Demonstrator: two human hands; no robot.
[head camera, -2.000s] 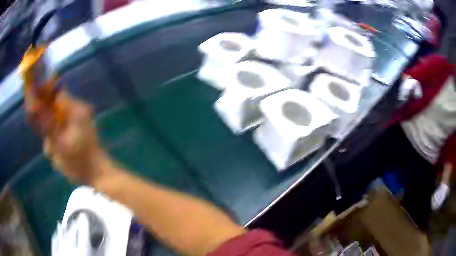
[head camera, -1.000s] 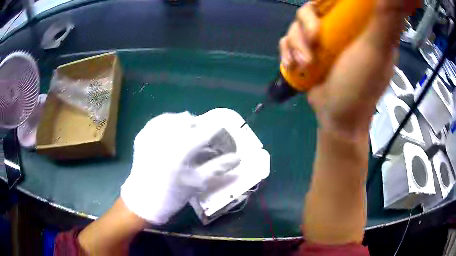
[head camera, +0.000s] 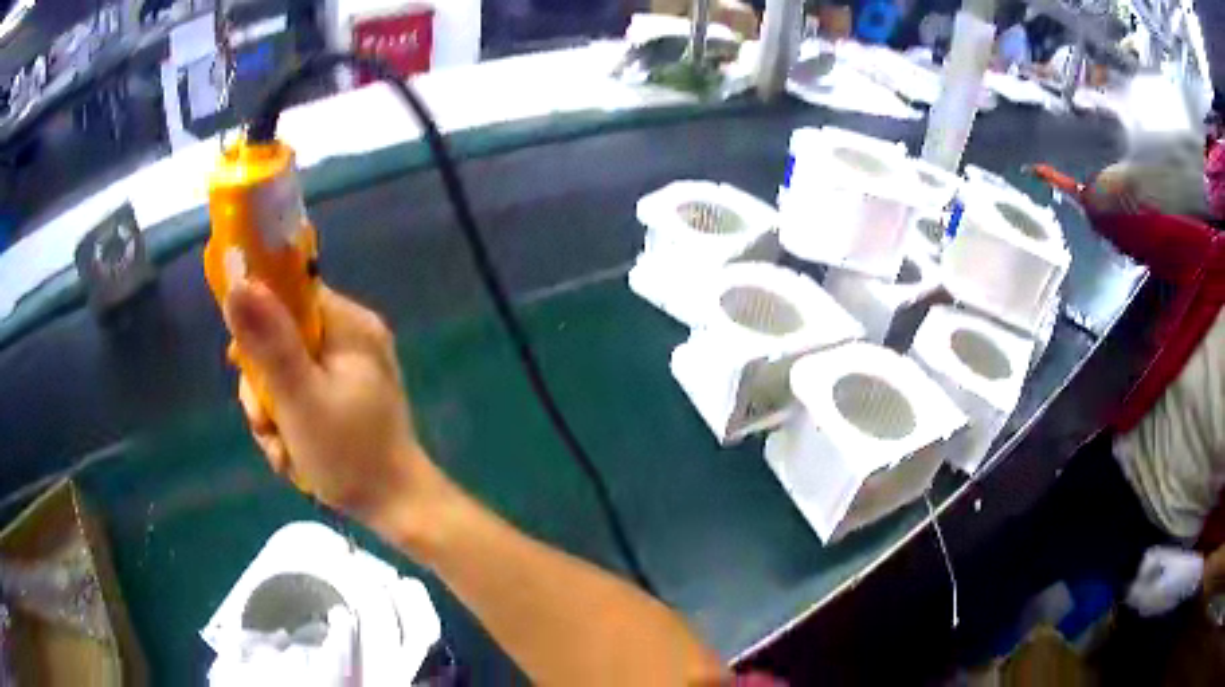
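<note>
My bare right hand (head camera: 336, 416) is closed around the orange electric screwdriver (head camera: 262, 228), held upright above a white blower housing (head camera: 302, 591) at the lower left. The screwdriver's lower end is hidden behind my hand, and a thin bit shows just below it, near the housing. My gloved left hand (head camera: 302, 651) shows only in part at the bottom edge, white against white, with fingers in the housing's round opening. The black cord runs from the screwdriver's top down behind my right forearm.
Several white blower housings (head camera: 873, 409) stand at the right of the green bench (head camera: 537, 416). A cardboard carton (head camera: 101, 591) with a clear bag is at the lower left. A grey part (head camera: 118, 255) lies on the dark belt. A person in red sleeves (head camera: 1175, 295) is at the right.
The view has swung to the right, so the housing and carton now lie at the lower left. The screwdriver now stands upright over the housing instead of slanting in from the upper right.
</note>
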